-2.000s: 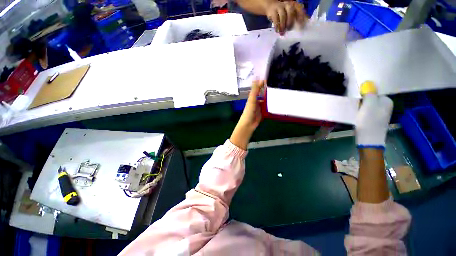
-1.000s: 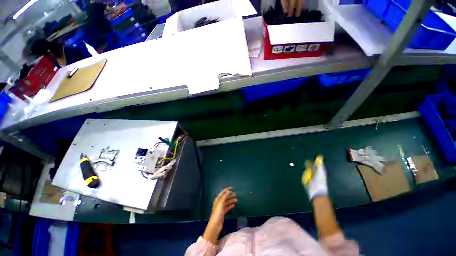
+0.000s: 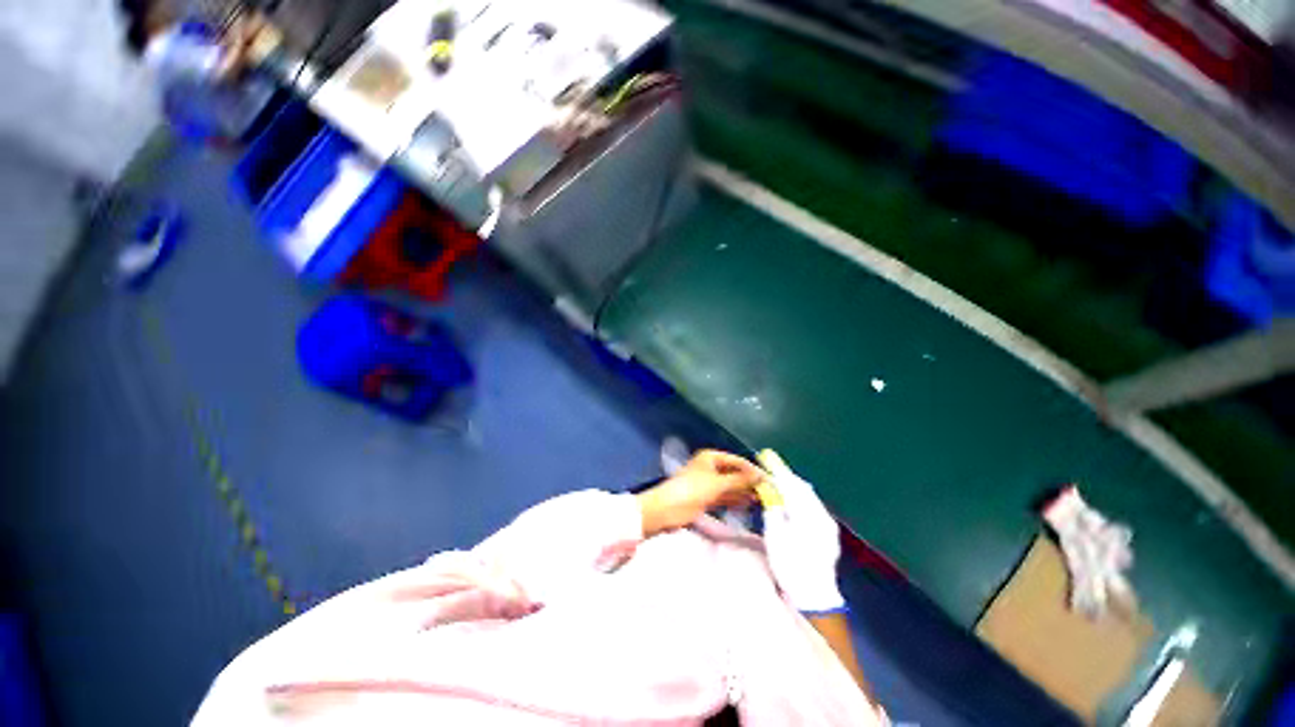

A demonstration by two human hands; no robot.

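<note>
My bare left hand [image 3: 706, 487] and my gloved right hand [image 3: 802, 537] are close together in front of my body, at the bench's near edge. The right hand wears a white knit glove with yellow fingertips and a blue cuff edge. The left fingers meet the yellow fingertips of the glove. The picture is blurred, and I cannot tell if anything is held between them. The green bench top [image 3: 909, 440] lies just beyond the hands.
A spare glove [image 3: 1096, 551] lies partly on cardboard [image 3: 1058, 625] at the lower right. A grey machine [image 3: 597, 178] stands at the upper left of the bench. Blue bins [image 3: 320, 213], a red stool [image 3: 412, 253] and a blue stool [image 3: 381, 355] are on the floor at left.
The view has swung left and down toward the floor. My hands have let go of the red-and-white parts box, which was set on the shelf, and have come together at my front.
</note>
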